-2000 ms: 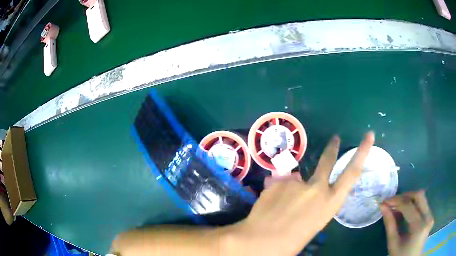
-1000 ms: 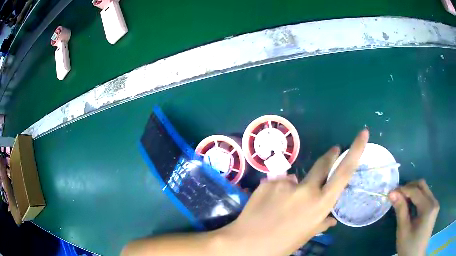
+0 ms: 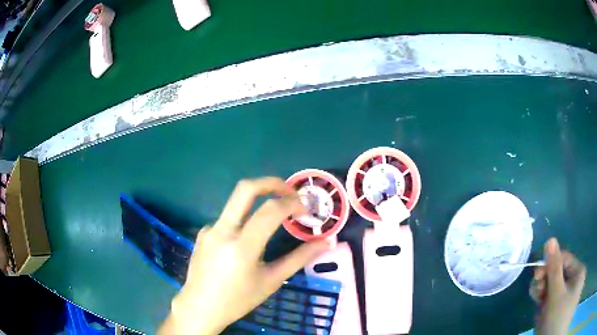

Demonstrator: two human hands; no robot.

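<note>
Two pale pink fans lie side by side, heads up. The left fan (image 3: 315,229) has my left hand (image 3: 242,252) at its head, fingertips over its hub and thumb near its neck. The right fan (image 3: 387,281) has a small white square pad (image 3: 393,209) at the lower edge of its hub. My right hand (image 3: 558,284) holds a thin pale applicator stick (image 3: 524,264) with its tip in the round paste dish (image 3: 481,235), which bears whitish smears. A blue-edged dark strip tray (image 3: 154,239) lies under my left hand, across the left fan's handle.
A brown open cardboard box (image 3: 27,222) is at the left edge. A worn whitish rail (image 3: 275,72) crosses behind the fans. Beyond it, a green belt (image 3: 275,29) carries more pink fans (image 3: 100,49).
My left hand has moved left from the right fan and dish to the left fan's head. The strip tray has shifted left and lower, uncovering the left fan. My right hand still holds the stick.
</note>
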